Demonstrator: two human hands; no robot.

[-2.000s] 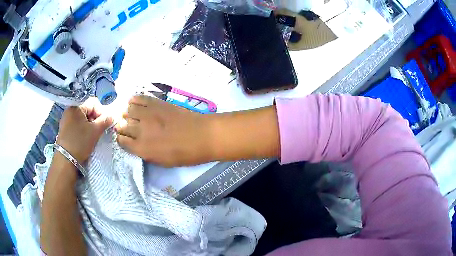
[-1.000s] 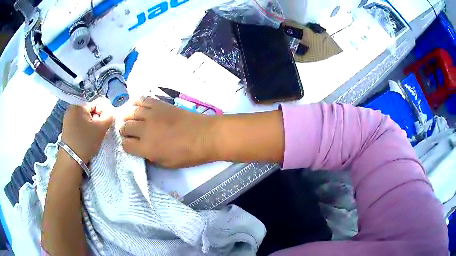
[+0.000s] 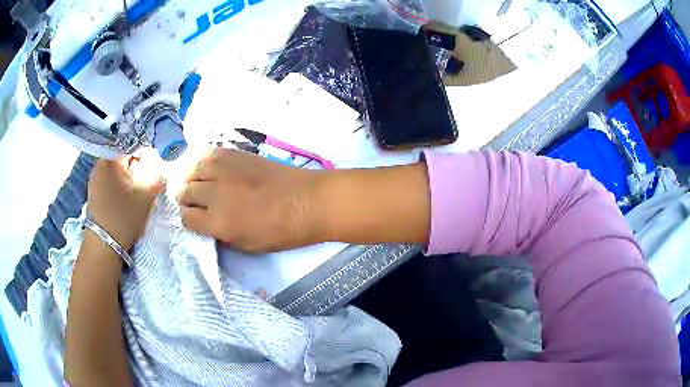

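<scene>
The pale striped garment point(image 3: 181, 302) lies in soft folds over the table's front edge. Its dark gathered band point(image 3: 49, 227) runs up at the left toward the sewing machine head point(image 3: 113, 98). My left hand point(image 3: 125, 196), with a bracelet at the wrist, is closed on the cloth just below the head. My right hand point(image 3: 242, 200) lies beside it, fingertips pressing on the garment near the needle area. Glare and my fingers hide the needle, the presser foot and any small piece held there. The thread snips point(image 3: 291, 150) lie partly behind my right hand.
A black phone point(image 3: 405, 87) lies beyond my right forearm, beside a crumpled plastic bag point(image 3: 321, 57) and a brown cardboard piece point(image 3: 484, 62). A ruler strip point(image 3: 344, 280) follows the front edge. Blue bins point(image 3: 605, 155) and a red item point(image 3: 657, 106) are at the right.
The whole view has shifted slightly. Both hands keep nearly the same place at the machine, with the band's visible part slightly changed at the left. Nothing has visibly been let go.
</scene>
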